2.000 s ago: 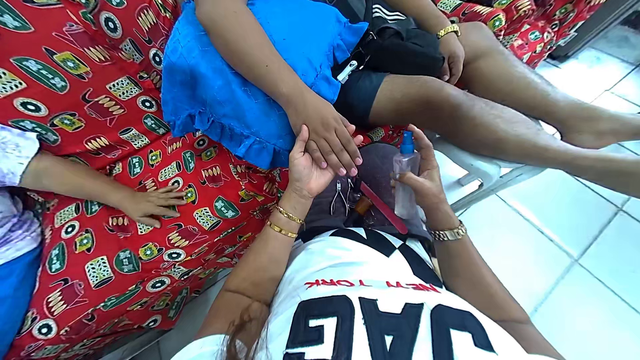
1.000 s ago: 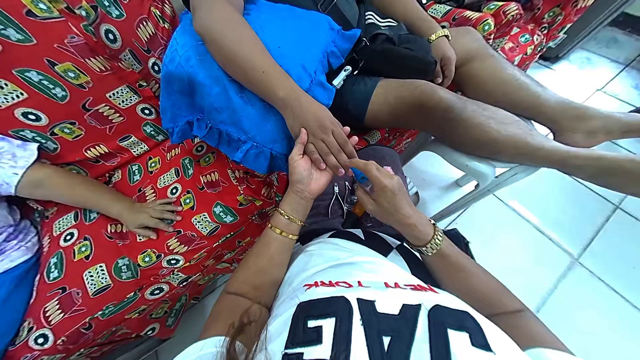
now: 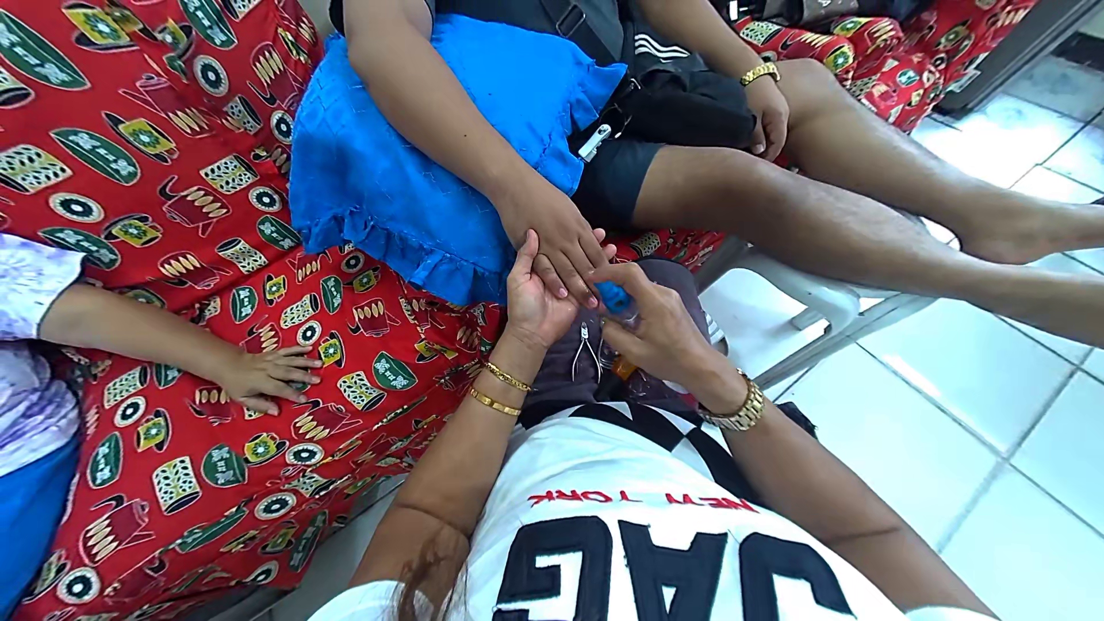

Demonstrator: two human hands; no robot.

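My left hand (image 3: 539, 302) lies palm up under the hand (image 3: 552, 228) of a seated person and supports its fingers. Just right of those fingertips is my right hand (image 3: 651, 323), curled around a spray bottle with a blue top (image 3: 614, 297); most of the bottle is hidden by my fingers. On my lap, below the joined hands, rests a pair of metal nippers (image 3: 586, 352). An orange-brown item (image 3: 623, 366) lies beside it, partly covered by my right hand.
A blue ruffled pillow (image 3: 414, 190) sits on the person's lap, on a sofa with a red patterned cover (image 3: 345, 345). At left, another person's hand (image 3: 269, 378) rests on the cover. A white plastic chair (image 3: 811, 289) stands under the outstretched legs.
Two seconds ago my right hand held the clear bottle upright, away from the person's hand. It has since moved over to the person's fingertips. My left hand still supports that hand.
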